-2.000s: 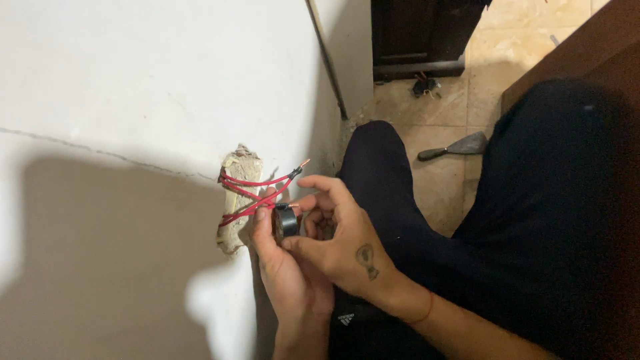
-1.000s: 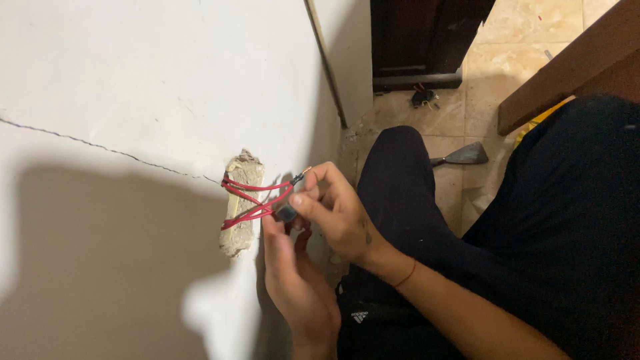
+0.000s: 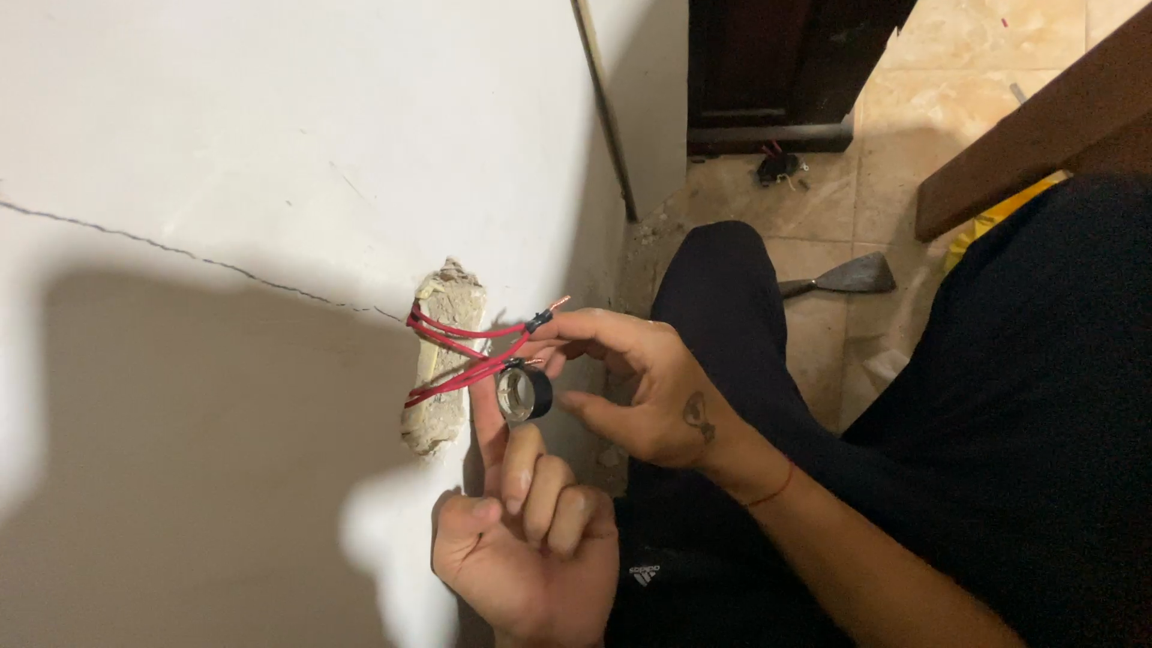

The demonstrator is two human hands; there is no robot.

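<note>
Red wires (image 3: 472, 335) come out of a rough recess (image 3: 441, 360) in the white wall, in two bundles whose bare copper ends show beside black tape. A black electrical tape roll (image 3: 538, 392) hangs at the lower bundle's end. My left hand (image 3: 540, 549) is below it, palm up, index finger stretched behind the wires and roll, the other fingers curled with a fingertip just under the roll. From the right comes my right hand (image 3: 657, 387), thumb and index finger spread apart near the roll, its fingertips by the upper taped end (image 3: 538, 321). Contact there is partly hidden.
A putty knife (image 3: 855, 275) lies on the tiled floor beside my knee (image 3: 729, 297). Near the dark wooden furniture (image 3: 774, 72) lies a small black part with red wires (image 3: 778, 168). A brown wooden board (image 3: 1026, 126) and something yellow (image 3: 999, 216) are at the right.
My hands have spread from around the tape roll, which now shows plainly between them. My left hand's fingers have curled, except the index finger. My right thumb has moved off the roll.
</note>
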